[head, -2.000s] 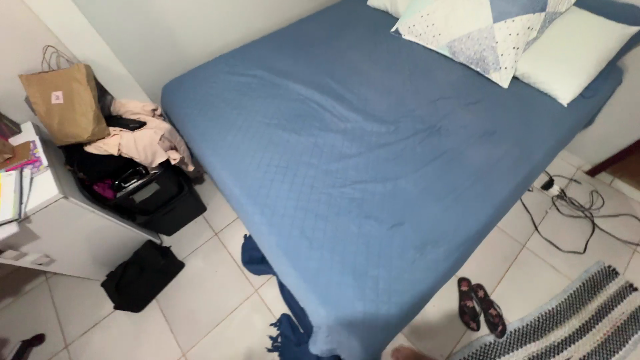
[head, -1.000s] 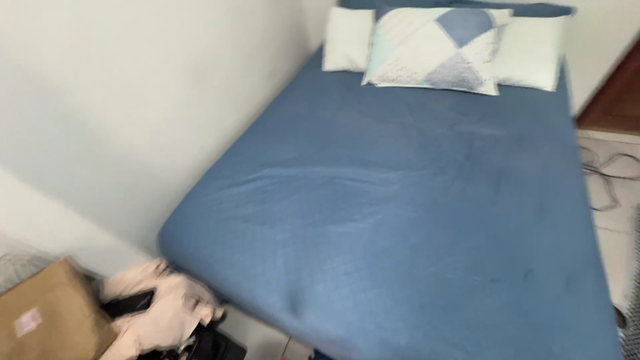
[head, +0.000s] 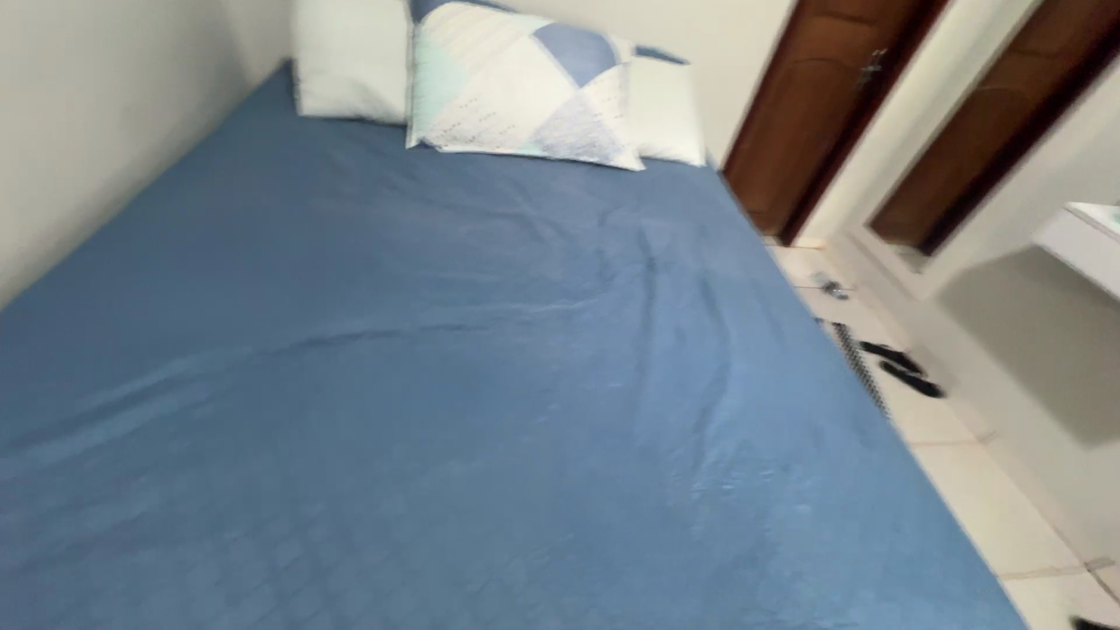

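Neither my left hand nor my right hand is in view. A bed with a blue quilted cover [head: 490, 394] fills most of the head view, and soft wrinkles run across the cover. At its far end a patterned pillow [head: 525, 87] in white, blue and pale green leans in front of a white pillow on the left [head: 350, 61] and another white pillow on the right [head: 665, 109]. Bits of blue fabric show behind the pillows. The picture is somewhat blurred.
A pale wall [head: 105, 105] borders the bed's left side. Beyond its right side lie a tiled floor [head: 980, 499], black flip-flops [head: 910, 376] and the edge of a woven rug [head: 857, 363]. Brown wooden doors [head: 822, 96] stand at the back right, near a white shelf or tabletop [head: 1094, 227].
The view has swung toward the pillows and the right side of the room. The paper bag and the clothes at left have left the view; the doors and black flip-flops now show.
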